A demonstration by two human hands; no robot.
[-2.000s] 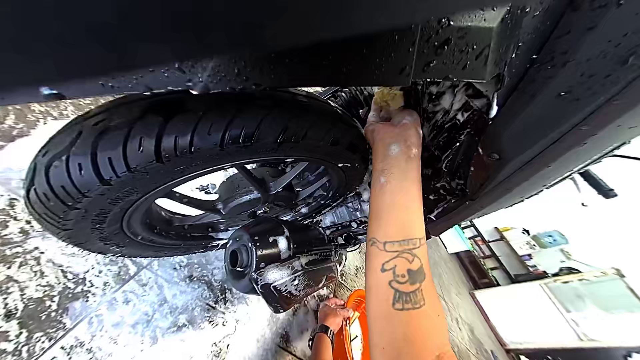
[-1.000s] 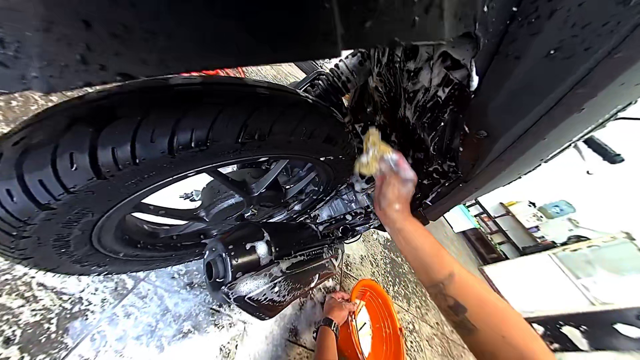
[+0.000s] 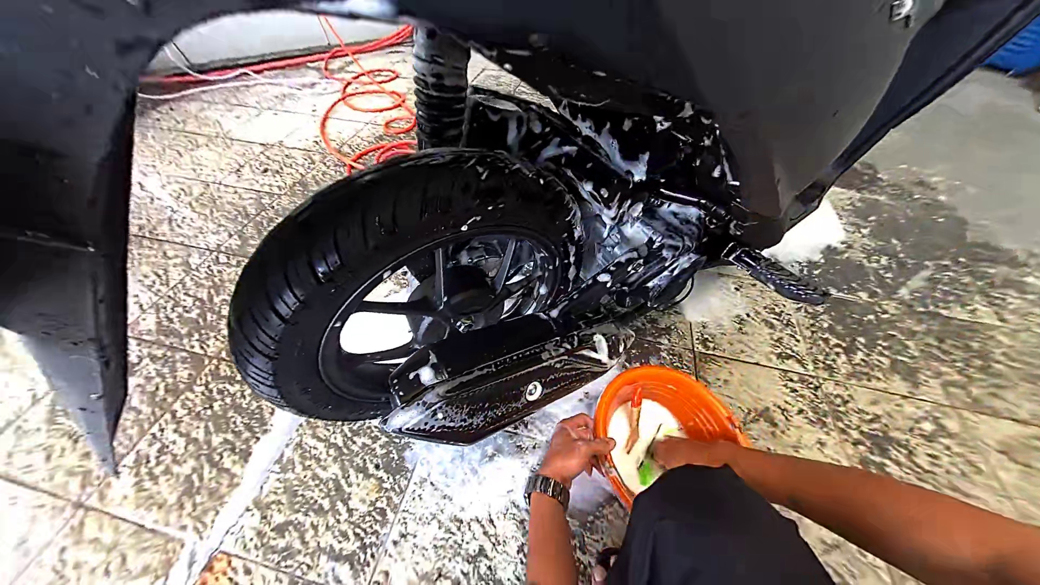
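Note:
My left hand (image 3: 575, 448), with a metal-banded watch at the wrist, grips the left rim of an orange plastic basin (image 3: 705, 410). Inside the basin, my right hand (image 3: 691, 452) reaches into pale suds; its fingers are partly hidden, and whether it holds anything cannot be seen. A brush-like tool with an orange-brown handle (image 3: 634, 421) and a green item (image 3: 647, 471) lie in the suds. Up and left of the basin stand the wet rear tire (image 3: 309, 284) and the exhaust muffler (image 3: 487, 386) of a motor scooter, flecked with foam.
Dark body panels (image 3: 691, 89) of the scooter hang overhead, and one reaches down at the left. A footrest (image 3: 778, 275) sticks out on the right. Behind the wheel lies a coiled red hose (image 3: 370, 101) on the wet, foamy tiles (image 3: 325, 504). My knee (image 3: 715, 532) is beside the basin.
My right hand has moved from the foamy parts beside the wheel, where it held a yellow sponge, down into the basin. My left hand stays at the basin's rim. The view has shifted widely.

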